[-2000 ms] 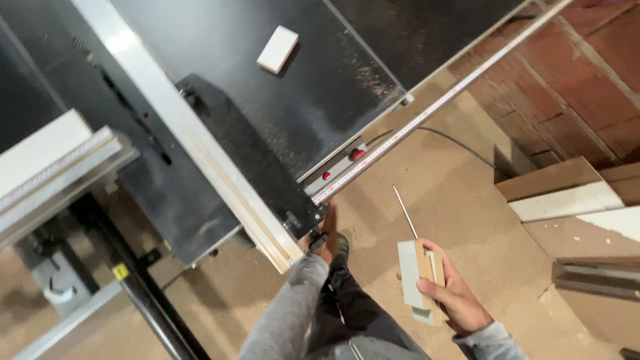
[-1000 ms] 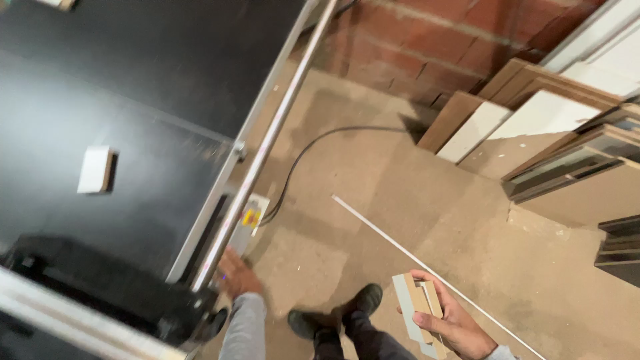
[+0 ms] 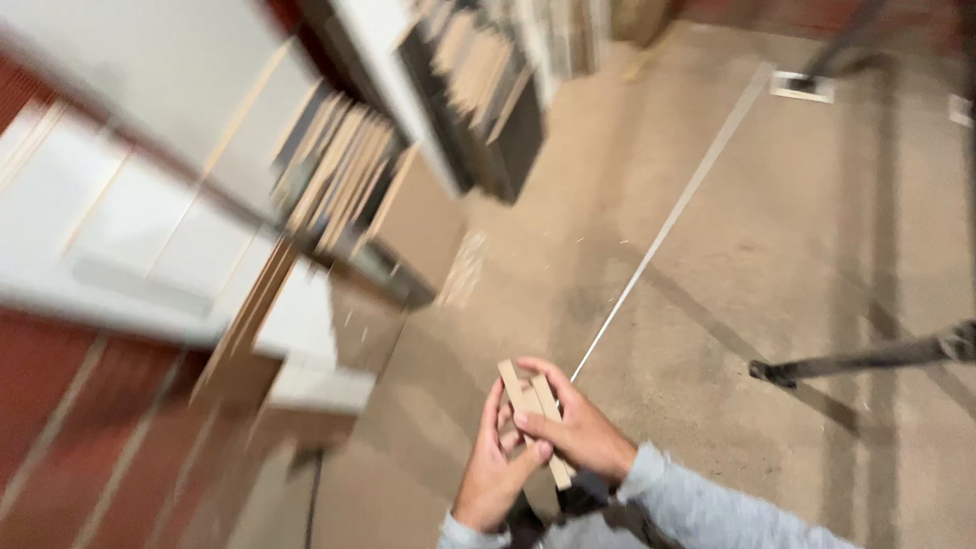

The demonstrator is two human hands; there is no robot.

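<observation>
Two small rectangular board offcuts (image 3: 550,398) with tan edges are held between my hands, low in the middle of the head view. My left hand (image 3: 496,465) grips them from the left, its thumb near their lower part. From the right, my right hand (image 3: 579,427) closes on the same pieces, with its thumb across them and its fingers behind the upper end. The pieces lie side by side and slightly offset. Their hidden faces and some of my fingers cannot be seen.
Upright board offcuts (image 3: 343,175) stand in stacks at the upper left, near large white panels (image 3: 152,206) and a brick wall (image 3: 84,427). A white line (image 3: 671,221) runs over the floor. A dark metal leg (image 3: 862,362) reaches in from the right.
The view has swung away from the black machine table. My left hand was at the table's edge and now holds the board pieces together with my right hand, which held them before.
</observation>
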